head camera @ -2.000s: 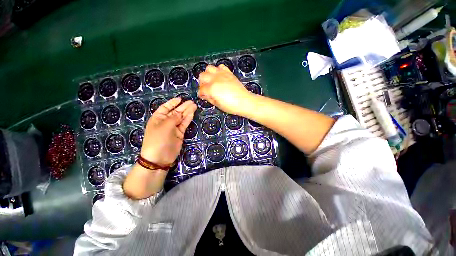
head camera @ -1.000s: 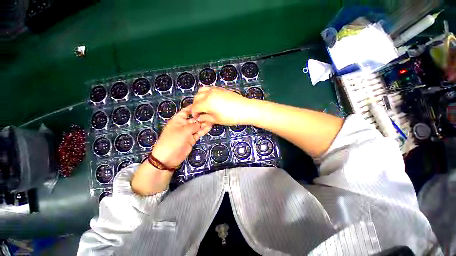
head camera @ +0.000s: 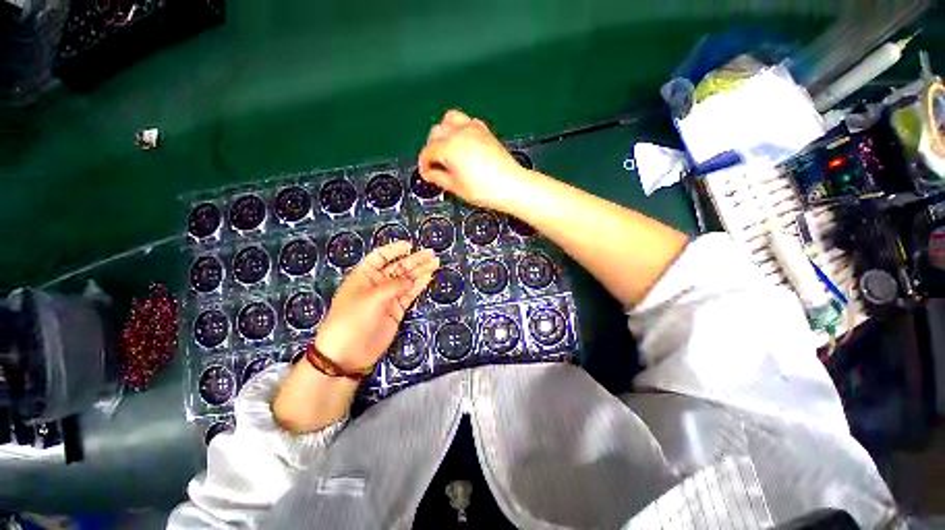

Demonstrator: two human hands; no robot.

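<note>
A clear blister tray (head camera: pixel 280 231) holds rows of round black units (head camera: pixel 295 204) with shiny rims; some near my lap show pale centres. My right hand (head camera: pixel 463 160) is over the back row, fingers bent down at a unit, fingertips partly hidden; whether it holds a tiny part cannot be told. My left hand (head camera: pixel 375 300) is palm up over the tray's middle, thumb and fingertips close together. Anything between those fingertips is too small to make out. My hands are apart and cover some units.
A dark-red pile (head camera: pixel 149 336) and a plastic-wrapped container (head camera: pixel 64 347) stand left of the tray. On the right are a white ribbed rack (head camera: pixel 762 212), a white sheet (head camera: pixel 751 116), a crumpled white piece (head camera: pixel 658 166) and a white tube (head camera: pixel 862 75). A small whitish bit (head camera: pixel 148 138) lies far left.
My hands met over the tray one second ago and are now apart. My right hand has moved back to the far row. The tray sits slightly lower in the picture.
</note>
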